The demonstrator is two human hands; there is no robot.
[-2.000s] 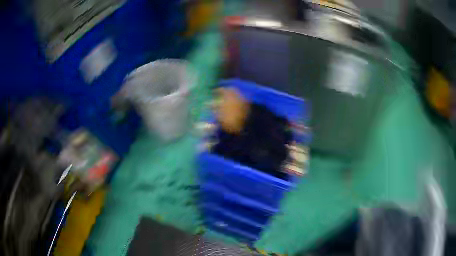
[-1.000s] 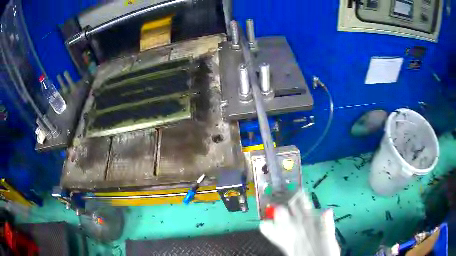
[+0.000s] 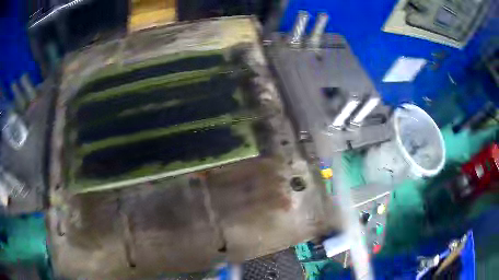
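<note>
An olive-green mould plate (image 3: 164,174) with dark bands lies on the brown press bed (image 3: 164,224), left of the centre. A pale, blurred long bar (image 3: 355,235) runs down to the bottom edge, right of the bed. Its lower end is cut off, and I cannot tell what holds it. A small blue thing (image 3: 227,271), perhaps the pick handle, shows at the bottom edge. Neither of my hands can be made out.
A grey side plate (image 3: 323,87) with several metal posts adjoins the bed. A white bucket (image 3: 420,143) stands at the right. A control box (image 3: 377,210) with coloured buttons is below it. A blue crate (image 3: 465,257) is at the lower right, with a red object (image 3: 481,169) above.
The view has moved closer over the press bed. The white-gloved hand seen near the control box is out of view. The long bar no longer crosses the side plate and shows lower right.
</note>
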